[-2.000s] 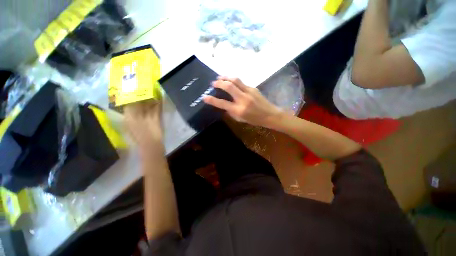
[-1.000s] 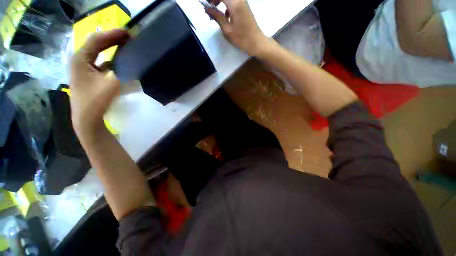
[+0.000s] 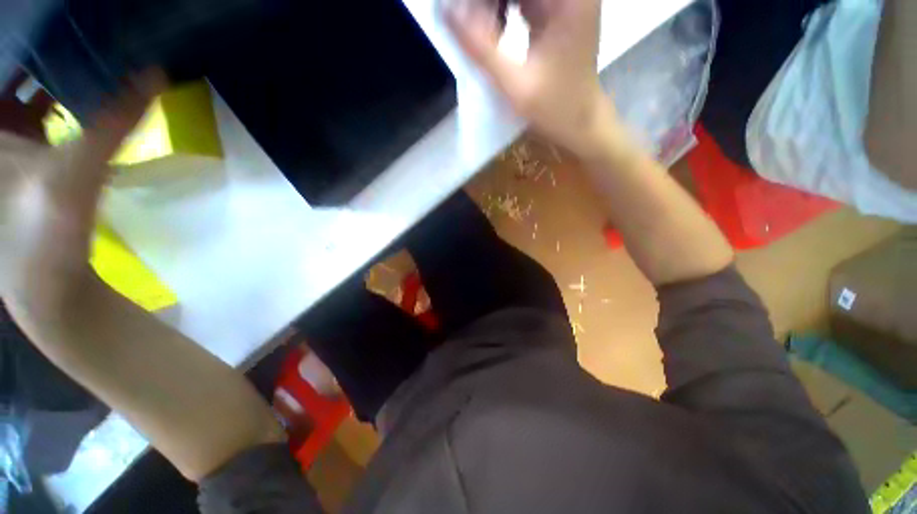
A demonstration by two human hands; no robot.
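A black inner box [image 3: 332, 100] lies on the white table, cut off by the top edge. A dark, blurred panel, likely its lid, extends to the upper left. My left hand [image 3: 60, 201] is blurred at the left edge, its fingers against the lower side of the dark panel; whether they grip it is unclear. My right hand [image 3: 548, 75] is at the top, right of the box, with fingers curled and cut off by the frame; I cannot tell whether it holds something. A yellow box [image 3: 181, 125] is partly behind my left fingers.
Another yellow piece [image 3: 131, 271] lies beside my left forearm. A clear plastic bag [image 3: 664, 85] hangs at the white table's [image 3: 241, 291] edge. A person's white clothing [image 3: 809, 110] is at right, above a red stool [image 3: 739, 201]. A brown carton [image 3: 880, 301] stands on the scrap-littered floor.
The view has shifted closer to the table, so the black box looks larger and higher. My left hand has moved left with the dark panel swung that way. My right hand now shows farther right.
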